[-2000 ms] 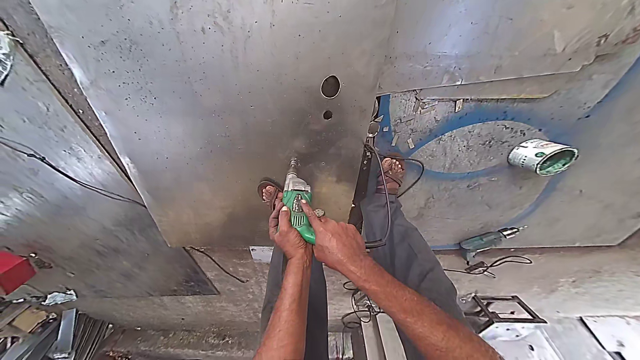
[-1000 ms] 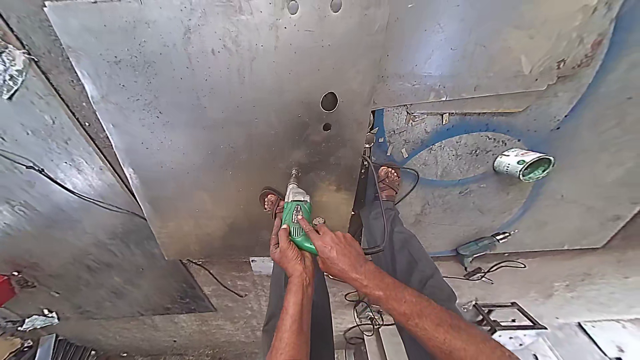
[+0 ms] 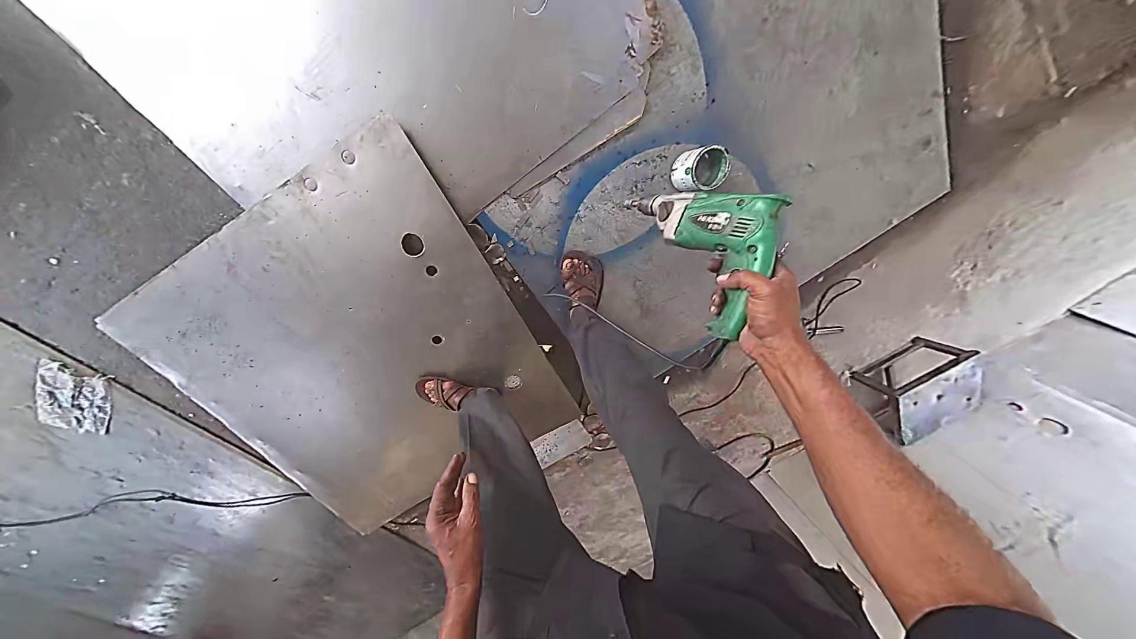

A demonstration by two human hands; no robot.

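My right hand [image 3: 765, 302] grips the handle of a green corded power drill [image 3: 723, 226], raised at the right with its chuck toward the left. My left hand [image 3: 456, 515] hangs beside my left trouser leg, holding nothing, its fingers apart from the thumb. Below lies a grey metal sheet [image 3: 311, 355] with several round holes through it; the largest is near its upper middle. My left sandalled foot [image 3: 444, 391] stands on this sheet, close to a hole and a pale round spot. The drill's cable trails down behind my right wrist.
A paint-stained can [image 3: 700, 169] lies on its side just above the drill. My right foot [image 3: 581, 277] is beside the sheet, near a thin cable. A dark metal frame [image 3: 919, 366], more cables [image 3: 825, 306] and large metal sheets [image 3: 834, 115] lie around. Crumpled foil [image 3: 73, 397] is at left.
My right hand has lifted the drill off the sheet and carried it to the right. My left hand has let go of it and moved down to the left. The view has turned.
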